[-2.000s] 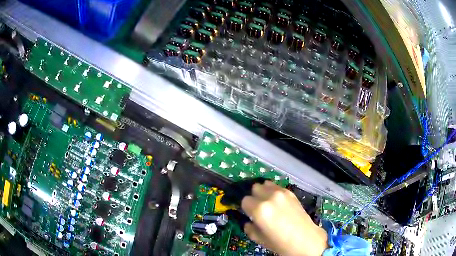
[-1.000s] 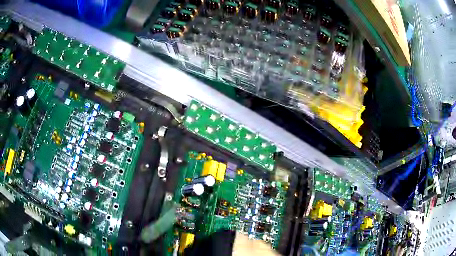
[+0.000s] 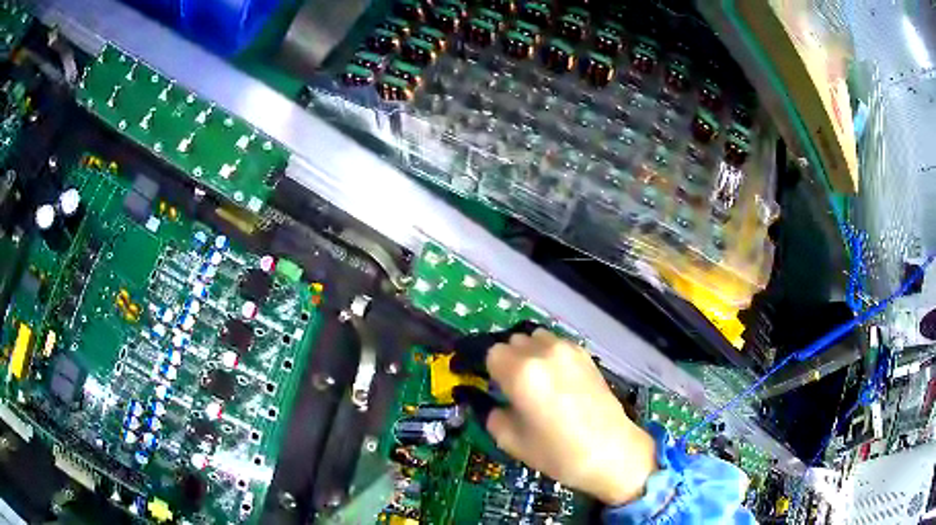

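Note:
My right hand [image 3: 559, 415], in a blue sleeve and with black-covered fingertips, reaches in from the lower right. Its fingertips close around the right side of a yellow box capacitor [image 3: 442, 377] standing on a green circuit board [image 3: 443, 480]. The dark fingertips hide part of the block and of the board behind it. Dark cylindrical electrolytic capacitors [image 3: 423, 428] lie just below the yellow block. My left hand is not in view.
Another crowded green board [image 3: 113, 354] sits in a black carrier [image 3: 326, 354] at the left. Narrow green strips [image 3: 174, 123] line a metal rail [image 3: 359, 195]. Beyond are a clear tray [image 3: 575, 154] of wound coils, yellow blocks [image 3: 708, 308], a blue bin [image 3: 221, 21] and a blue cord [image 3: 780, 369].
Since one second ago, my right hand has moved up from the bottom edge onto the yellow block, much as it was two seconds ago. The whole view has shifted slightly.

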